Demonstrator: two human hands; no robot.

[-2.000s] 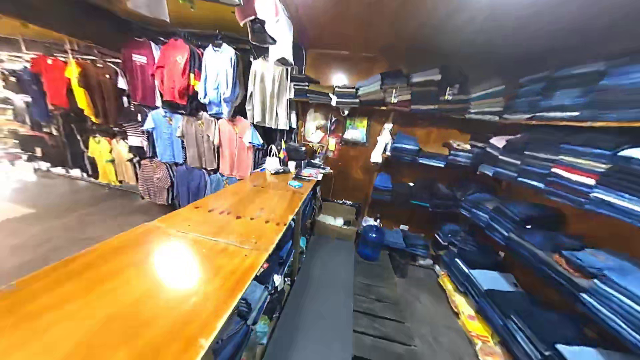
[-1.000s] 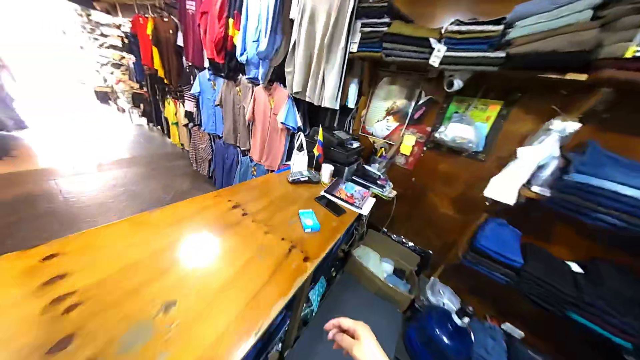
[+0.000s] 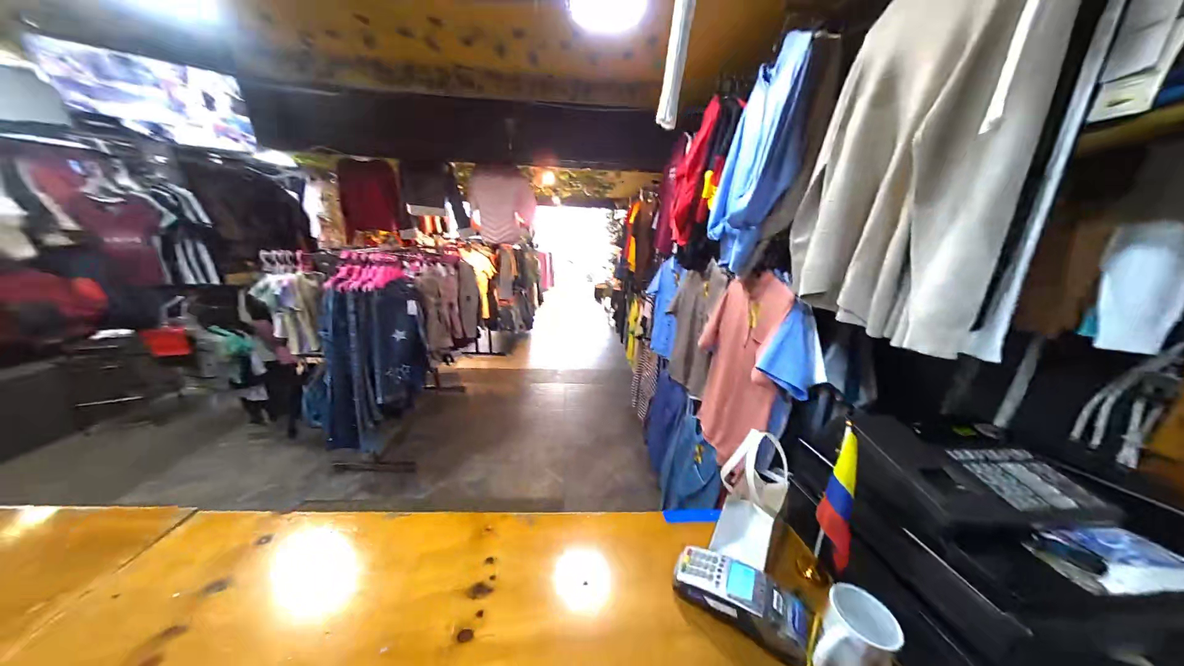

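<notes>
Neither my left hand nor my right hand is in the frame. A varnished wooden counter (image 3: 416, 583) spans the bottom of the view. At its right end lies a card payment terminal (image 3: 742, 592) with a lit screen. A white mug (image 3: 858, 625) stands to the right of it, cut by the lower edge. Behind the terminal are a small white bag with handles (image 3: 747, 527) and a small yellow, blue and red flag (image 3: 839, 499). A black machine with a keypad (image 3: 1008, 481) sits farther right.
Beyond the counter, a rack of jeans on pink hangers (image 3: 370, 361) stands on the dark floor (image 3: 518, 435). Beige trousers (image 3: 925, 185) and shirts, one of them salmon (image 3: 745, 351), hang at the right. A lit screen (image 3: 148, 92) is mounted at the upper left.
The view has swung left and up from the shelves to the shop floor. A hand seen at the bottom one second ago is out of view.
</notes>
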